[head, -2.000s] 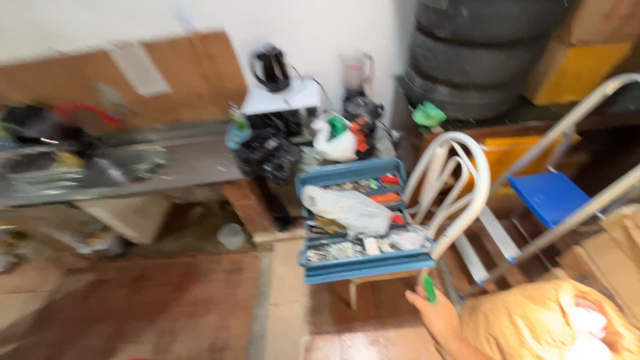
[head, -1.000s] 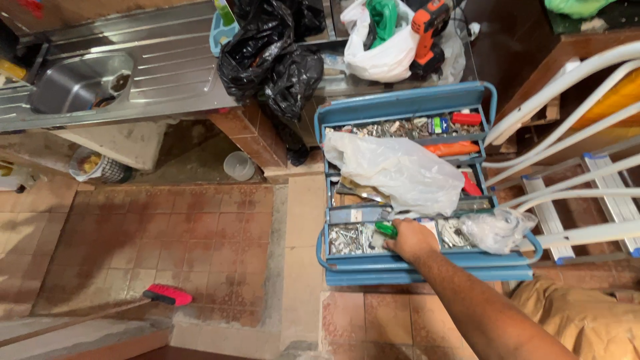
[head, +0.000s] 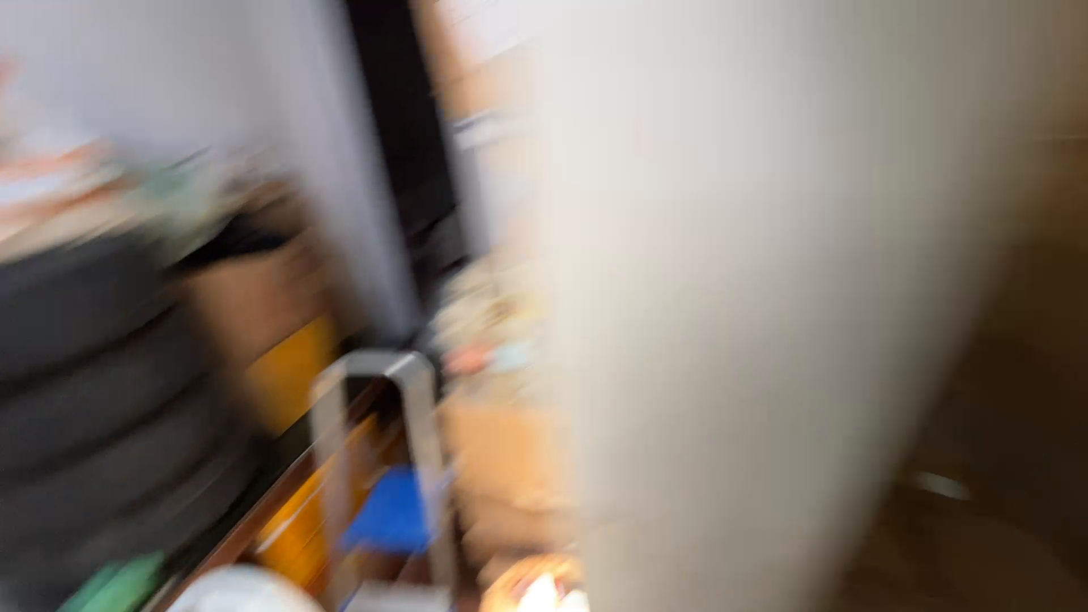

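Observation:
Neither my left hand nor my right hand shows in the head view now, and the picture is strongly blurred. At the lower middle left stands a metal stepladder with a blue step. A stack of dark tires fills the left side. The rounded white top of something, perhaps the chair back, shows at the bottom edge. The blue toolbox is out of view.
A broad pale wall or panel takes up the middle and right. Cardboard boxes stand behind the ladder, with a blurred pile above them. A yellow box sits beside the tires. A dark area lies at the far right.
The view has swung far away from the toolbox and sink. My right hand, over the toolbox with a small green thing one second ago, has left the view.

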